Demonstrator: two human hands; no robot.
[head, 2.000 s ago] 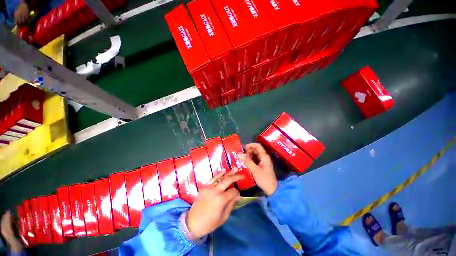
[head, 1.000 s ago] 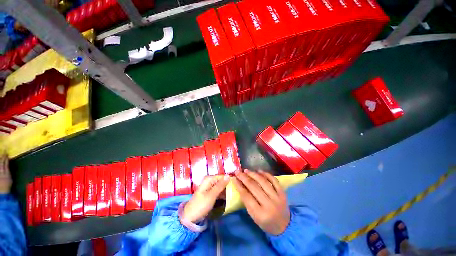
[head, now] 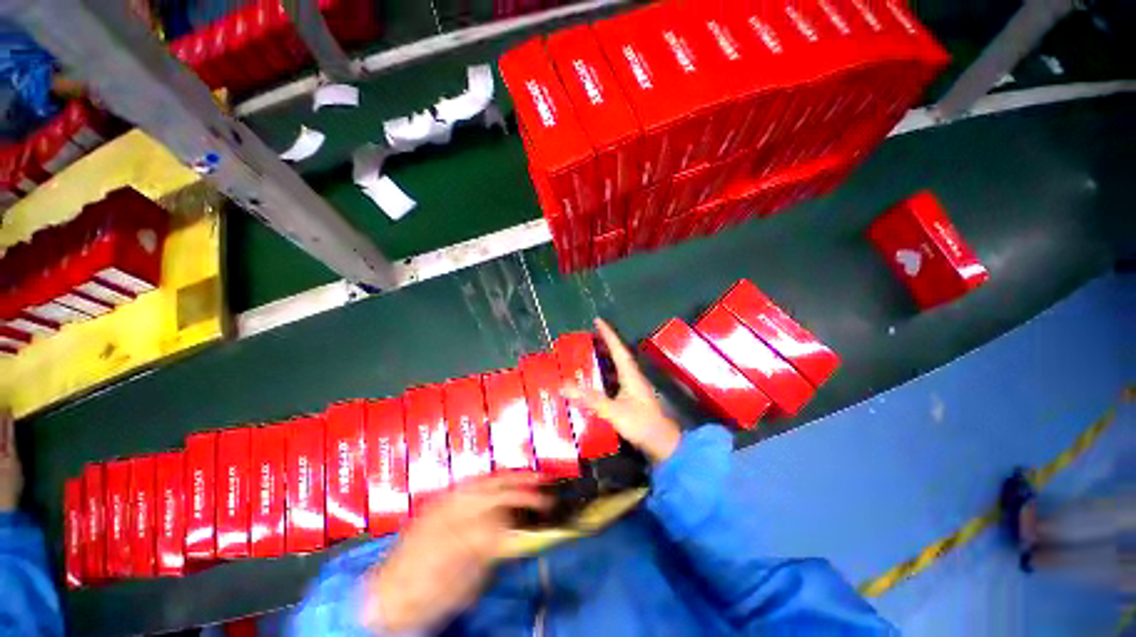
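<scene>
A long overlapping row of slim red retail boxes [head: 305,479] runs from the far left to in front of me. My right hand [head: 629,401] is at the row's right end, fingers spread, the thumb tip at the face of the end box [head: 581,361] and the index finger along its right side. My left hand [head: 442,548] is blurred, below the row, its fingers beside the pale-yellow sticker sheet [head: 576,529] at my waist. Whether it grips the sheet is unclear. No sticker can be made out.
Three slanted boxes [head: 747,355] lie right of my right hand; a single box [head: 924,253] lies farther right. A stacked red block [head: 710,118] stands by the metal rail [head: 480,251]. A yellow board [head: 193,330], white scraps [head: 436,118] and grey upright [head: 237,174] are upper left. Another person's sleeve [head: 25,572] shows left.
Since one second ago, my right hand has left the yellow sheet and reached up to the end box. My left hand has moved left and down. Earlier, the slanted group grew from two boxes to three.
</scene>
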